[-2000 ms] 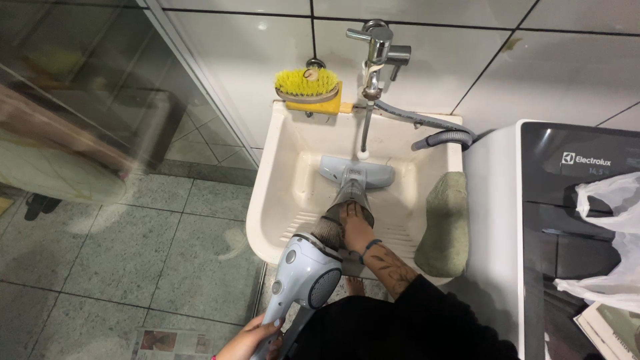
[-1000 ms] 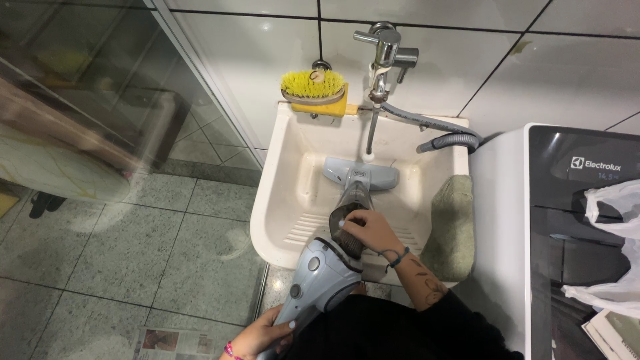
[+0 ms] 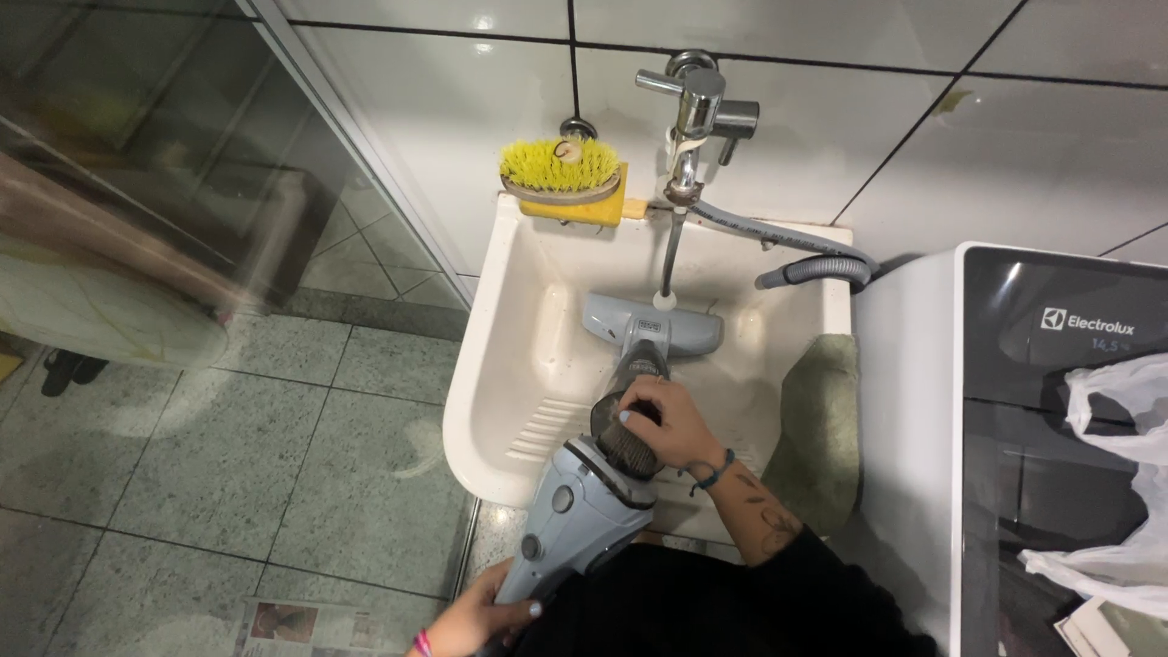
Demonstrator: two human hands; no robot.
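Observation:
My left hand (image 3: 479,610) grips the handle of a light blue handheld vacuum cleaner's motor body (image 3: 570,516) at the bottom centre. My right hand (image 3: 671,422) is at the open end of the dark clear dust container (image 3: 607,401), its fingers around the top of a dark pleated filter (image 3: 628,449). The filter sits between the container and the motor body. Beyond the container, a light blue floor head (image 3: 689,330) lies in the white laundry sink (image 3: 474,411).
A chrome tap (image 3: 701,105) with a hose (image 3: 671,255) hangs over the sink. A yellow-green scrub brush (image 3: 561,173) rests on the rear rim. A green cloth (image 3: 817,429) drapes over the right side, beside a washing machine (image 3: 990,383) bearing plastic bags (image 3: 1118,538).
My right hand has shifted its hold around the container and filter. More of the dark pleated filter shows than one second ago. My left hand keeps its grip on the handle.

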